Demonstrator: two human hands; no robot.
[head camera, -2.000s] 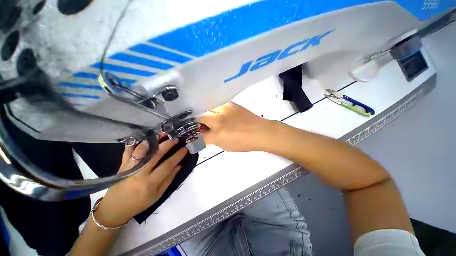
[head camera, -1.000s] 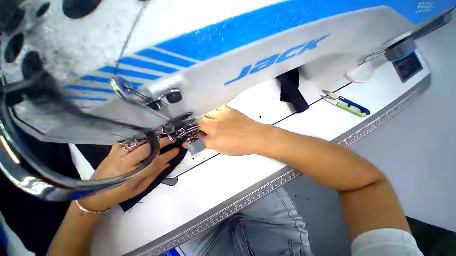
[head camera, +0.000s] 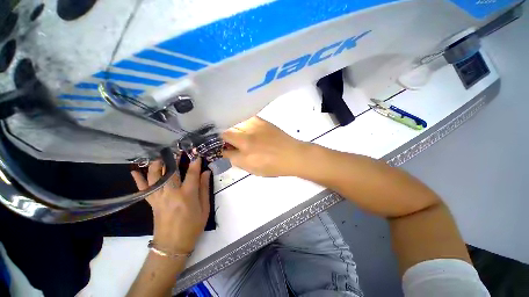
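Note:
The black garment panel (head camera: 110, 200) lies at the left of the machine bed and runs under the presser foot area (head camera: 203, 145). My left hand (head camera: 178, 200) lies flat on the panel with fingers spread, just left of the needle area, partly behind the curved metal guard. My right hand (head camera: 255, 148) is at the right side of the presser foot, fingers bent; its fingertips are hidden behind the machine head, so I cannot tell whether they hold anything. The white and blue lockstitch machine head (head camera: 313, 64) stands over the work.
Thread snips (head camera: 399, 114) lie on the white table (head camera: 290, 200) under the arm. A black strip (head camera: 335, 101) lies left of them. The control panel (head camera: 473, 70) is at the right end. A ruler-marked edge (head camera: 325, 204) runs along the front. The shiny curved guard (head camera: 64, 212) looms at left.
My left hand has moved right and turned more upright. The black panel now lies wider across the left of the bed, its end beside the needle area. My right hand has barely moved.

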